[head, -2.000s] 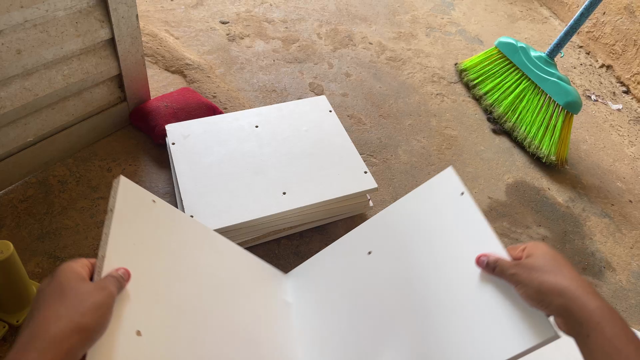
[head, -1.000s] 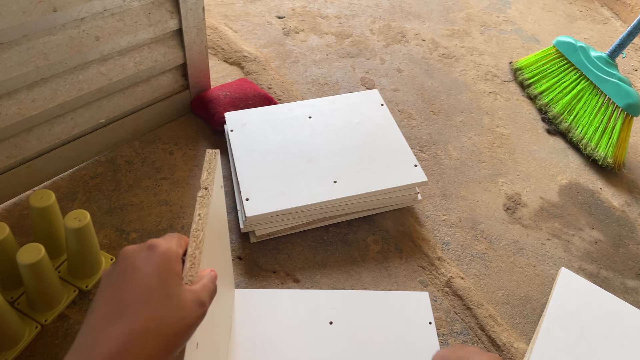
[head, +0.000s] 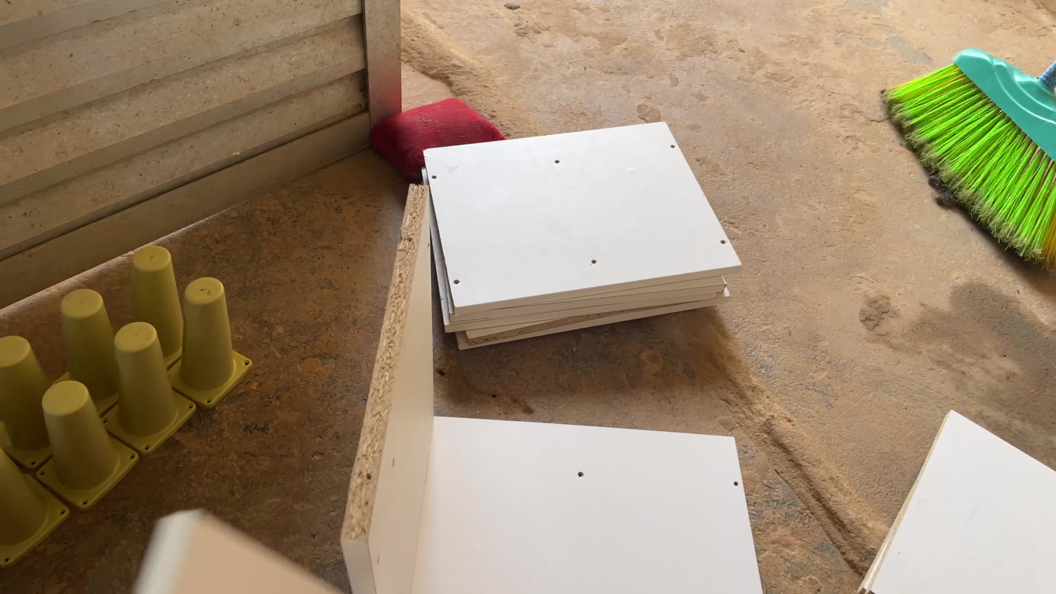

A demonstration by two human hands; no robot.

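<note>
Neither my left hand nor my right hand shows in the head view. A white particleboard panel (head: 403, 396) stands on edge with its raw chip edge facing up. It meets the left side of a flat white panel (head: 586, 520) with small drilled holes, low in the middle. At the bottom left a blurred, pale board (head: 223, 561) reaches into view; what holds it is hidden. Beyond them lies a stack of white drilled panels (head: 577, 214), slightly uneven at the edges.
Several yellow plastic furniture legs (head: 148, 379) stand at left. A red cloth item (head: 437, 128) lies between a louvered metal door (head: 190, 107) and the stack. A green-bristled broom (head: 982, 148) is at upper right, another white panel (head: 982, 520) at lower right, on a dusty concrete floor (head: 808, 305).
Both hands, earlier holding the white panels, have left the view. The left panel now stands upright beside the flat one. A blurred board has appeared at the bottom left.
</note>
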